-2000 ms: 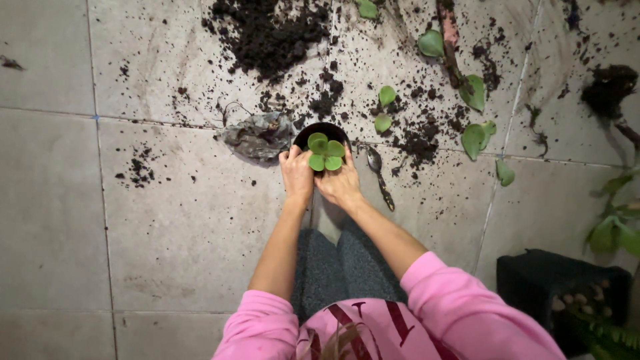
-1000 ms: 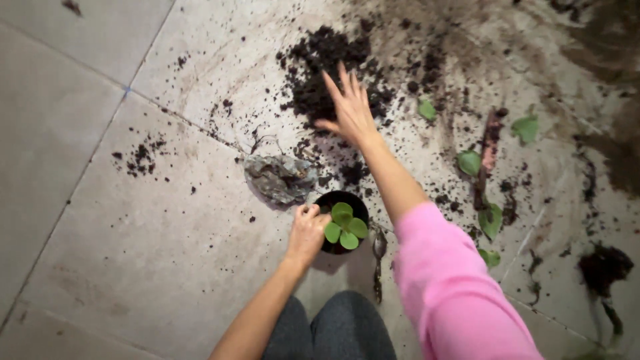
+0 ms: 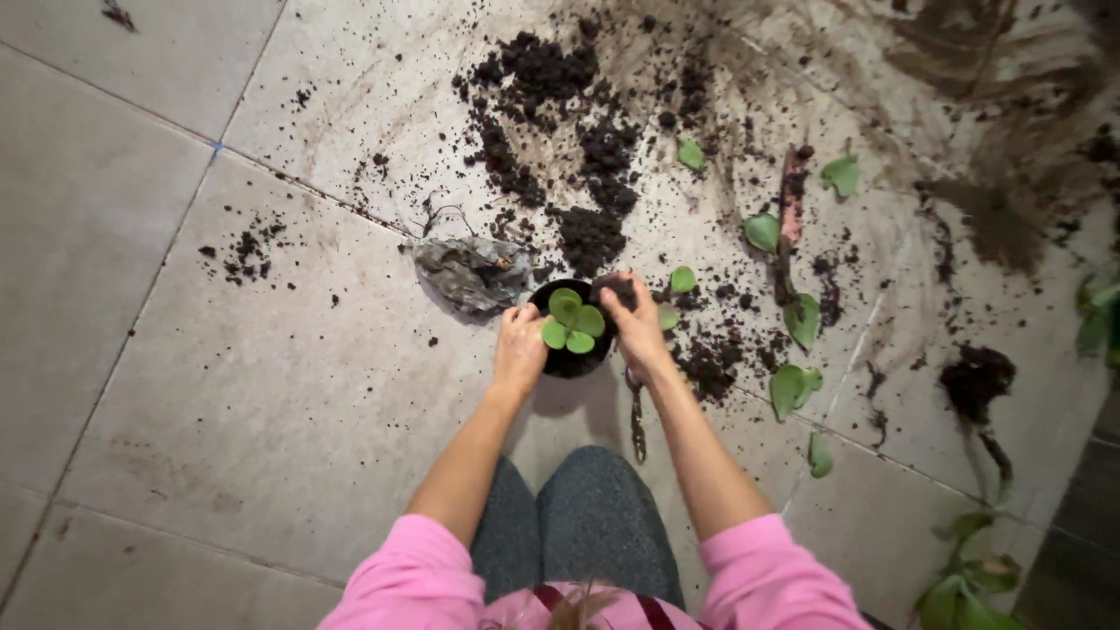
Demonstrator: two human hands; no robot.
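Observation:
A black plant pot (image 3: 573, 366) stands on the tiled floor between my hands, with a small plant of round green leaves (image 3: 573, 322) in it. My left hand (image 3: 521, 350) grips the pot's left rim. At the right rim, my right hand (image 3: 636, 325) holds a clump of dark soil (image 3: 616, 289) in curled fingers. Just behind the pot lies loose dark soil (image 3: 591, 238), spread away from me in a broken pile. A crumpled grey wrapping (image 3: 474, 273) rests left of the pot. A spoon with a patterned handle (image 3: 638, 424) lies below my right hand, its upper end partly hidden.
Loose green leaves (image 3: 789, 389) and a soil-covered stem (image 3: 790, 206) lie to the right. A root clump (image 3: 978, 383) sits farther right, near a leafy plant (image 3: 962, 604) at the lower edge. Scattered soil (image 3: 249, 252) marks the left tiles; brown smears cover the upper right.
My right hand has come back from the soil pile to the pot, now with soil in it. The pile looks dragged toward the pot. My left hand stays at the pot's rim.

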